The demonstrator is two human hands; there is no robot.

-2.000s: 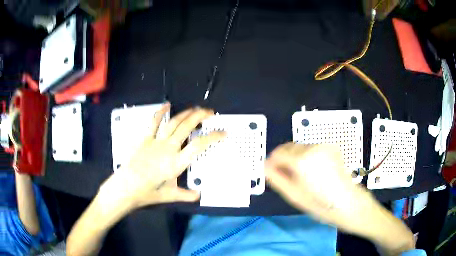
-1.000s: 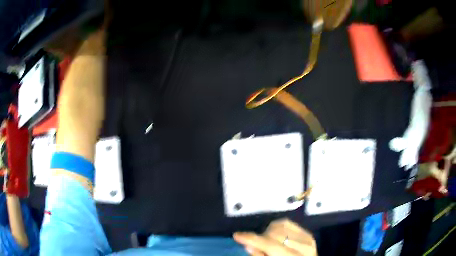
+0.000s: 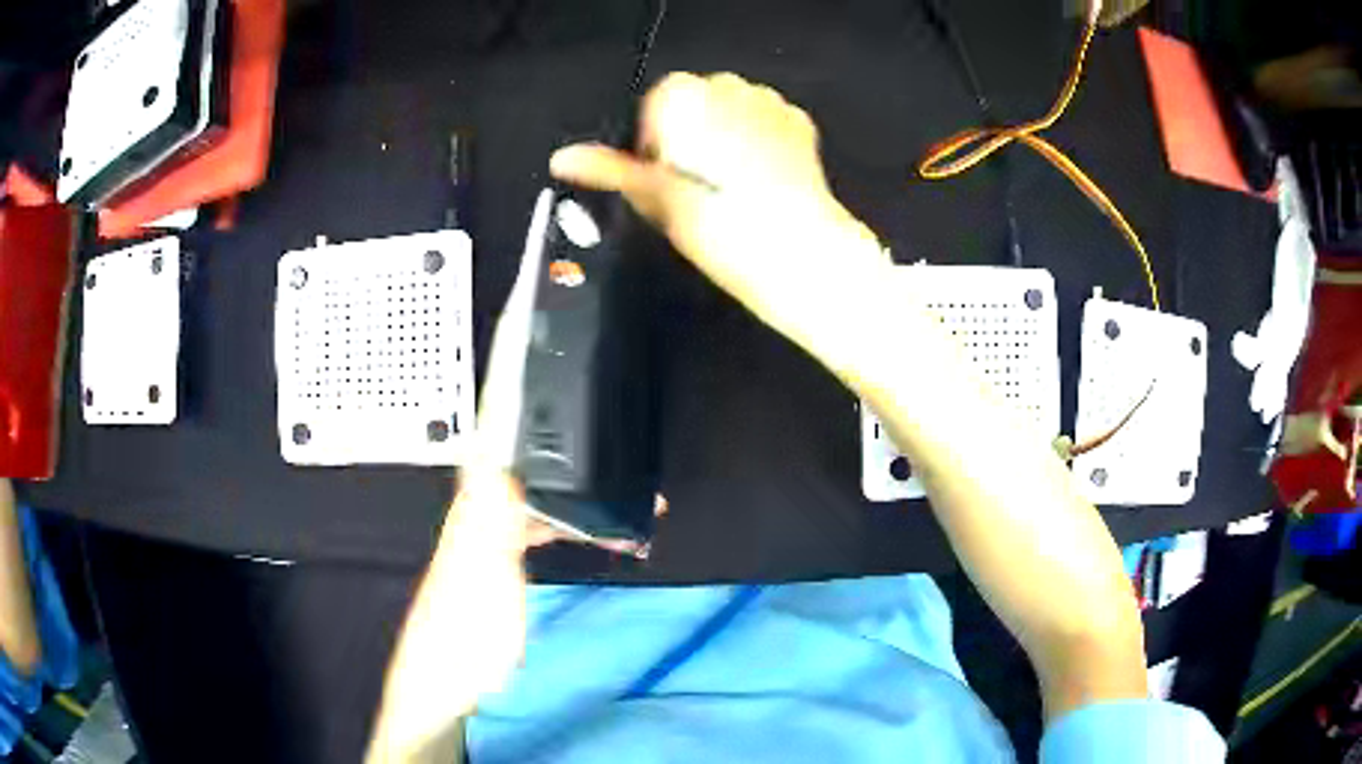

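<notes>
My left hand (image 3: 501,500) holds a box (image 3: 583,373) tilted up on its side, dark face showing and white edge to the left. My right hand (image 3: 732,149) is closed above its top end, with a black power lead (image 3: 645,60) running into the fingers; the lead's tip is hidden. White network boxes lie with feet up: one left (image 3: 374,343), one far left (image 3: 132,332), one partly under my right forearm (image 3: 993,336) and one at right (image 3: 1143,396). A yellow-orange lead (image 3: 1098,239) runs to the right one.
Stacked boxes (image 3: 127,97) sit on a red pad (image 3: 257,120) at upper left. A red tape dispenser (image 3: 33,343) is at the left edge. A red-orange mouse pad (image 3: 1195,112) and a crumpled white glove or cloth (image 3: 1277,336) are at right. Another person's arm (image 3: 15,582) shows at lower left.
My left arm has come back from the far left and a box is now held at centre. My right hand has moved from the bench's near edge up to its top end. The view has shifted.
</notes>
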